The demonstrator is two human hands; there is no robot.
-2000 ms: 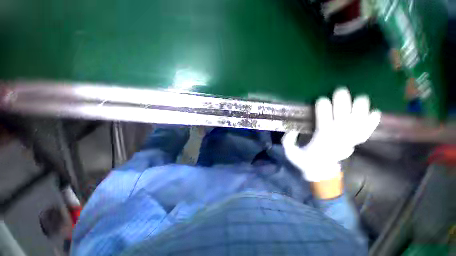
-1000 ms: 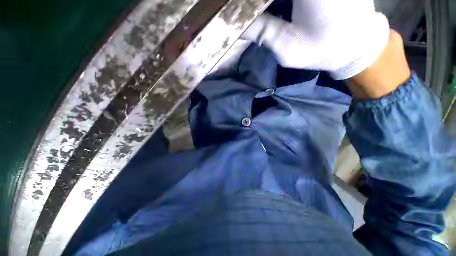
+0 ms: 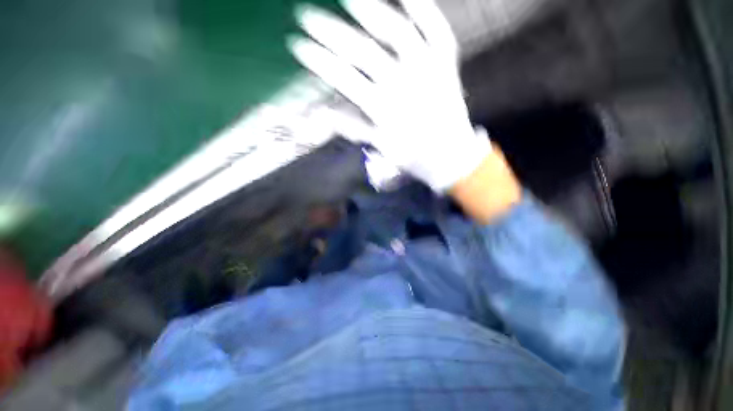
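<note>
My right hand [image 3: 402, 88], in a white glove, is raised at the upper middle with its fingers spread and nothing in it. It is over the silver metal side rail [image 3: 193, 177], which runs diagonally along the near edge of the green surface [image 3: 233, 48]. Whether the hand touches the rail cannot be told because of blur. My left hand is not in view.
A blurred red object [image 3: 20, 317] is at the left edge. Dark, blurred space lies under the rail and to the right. A grey curved edge [image 3: 711, 160] runs down the far right. My blue checked smock [image 3: 402, 361] fills the bottom.
The view has swung round and more green surface shows. My right hand, earlier bent at the top near the rail, now shows its fingers spread towards the upper left.
</note>
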